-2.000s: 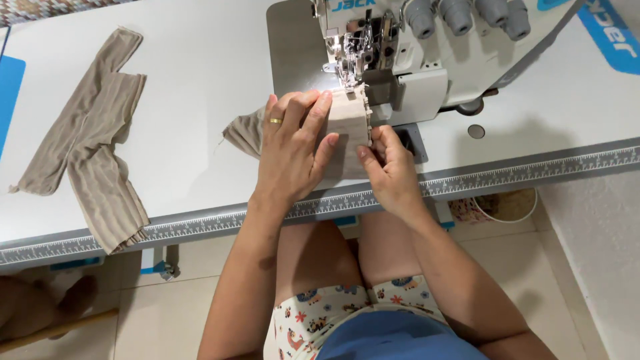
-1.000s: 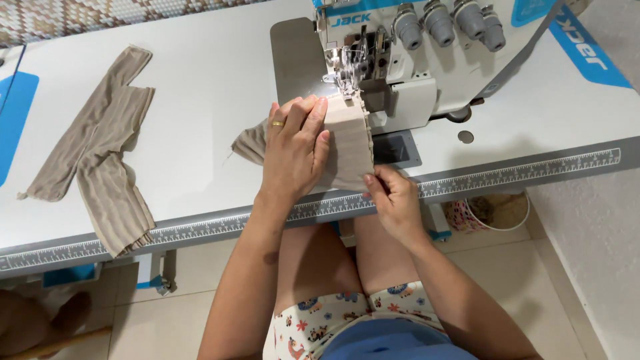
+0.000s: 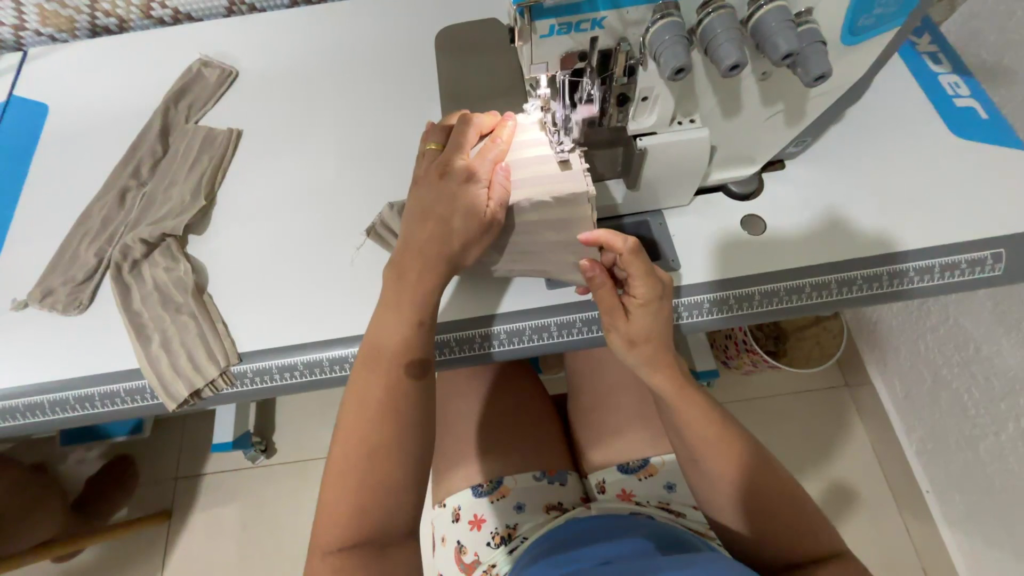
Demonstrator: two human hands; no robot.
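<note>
A beige striped fabric piece (image 3: 548, 212) lies under the lit presser foot of a white Jack overlock sewing machine (image 3: 672, 168). My left hand (image 3: 464, 188), with a ring on one finger, rests flat on the fabric's left part, fingertips close to the foot. At the fabric's lower right corner is my right hand (image 3: 632, 288), thumb and forefinger apart by the edge; whether they touch the cloth is hard to tell. A darker fabric end (image 3: 388, 226) sticks out left of my left hand. More striped fabric pieces (image 3: 144, 216) lie at the table's left, one hanging over the front edge.
A measuring scale (image 3: 512, 338) runs along the table's front edge. Tension knobs (image 3: 724, 48) top the machine. Below the table at right stands a bin (image 3: 792, 344) beside the wall. Part of a person and a wooden bar (image 3: 88, 540) show at lower left.
The fabric under my hands has moved up toward the machine's foot. My right hand was pinching its lower right edge one second ago and its fingers have since parted.
</note>
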